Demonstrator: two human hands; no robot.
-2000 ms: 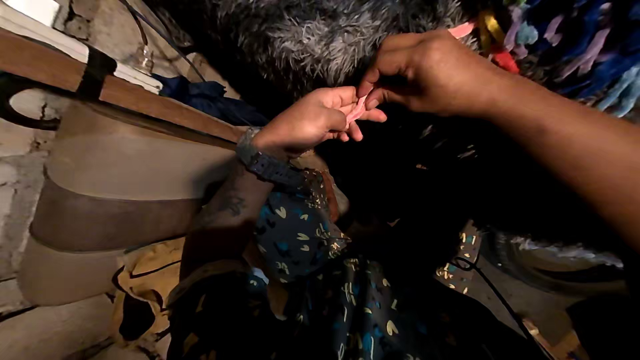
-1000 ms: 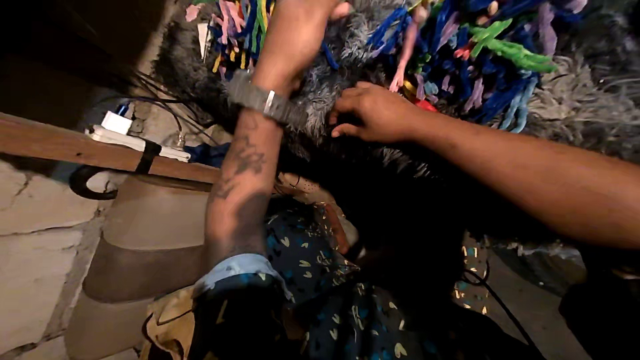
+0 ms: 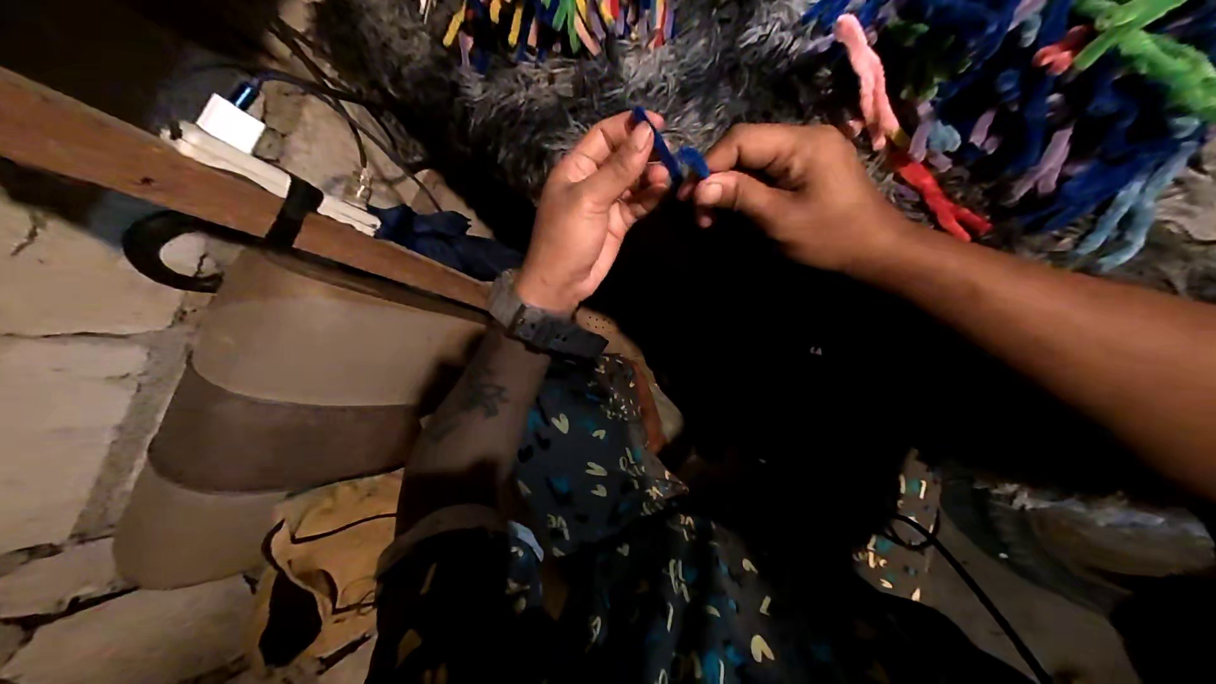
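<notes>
My left hand [image 3: 594, 209], with a dark watch on its wrist, pinches one end of a blue fuzzy pipe cleaner [image 3: 660, 147] between thumb and fingers. The fingers of my right hand [image 3: 788, 185] grip the other end, where the piece looks bent or looped. Both hands are raised in front of a grey shaggy fur surface [image 3: 570, 95]. On it, right of my right hand, lies a pile of blue, green, purple and red pipe cleaners [image 3: 1007, 123], with a pink one [image 3: 866, 71] at its near edge. More multicoloured pieces [image 3: 570, 21] lie at the top.
A wooden beam [image 3: 142, 180] runs along the left, with a white power strip [image 3: 275, 176], a white plug adapter [image 3: 230, 122] and dark cables beside it. Below are beige and brown curved panels [image 3: 323, 351] and a tan bag [image 3: 332, 541]. A black cable [image 3: 988, 603] hangs at lower right.
Two seconds ago my hands held a pink piece; one second ago my left hand reached up toward the coloured pieces. Now my hands are together again, holding a blue one.
</notes>
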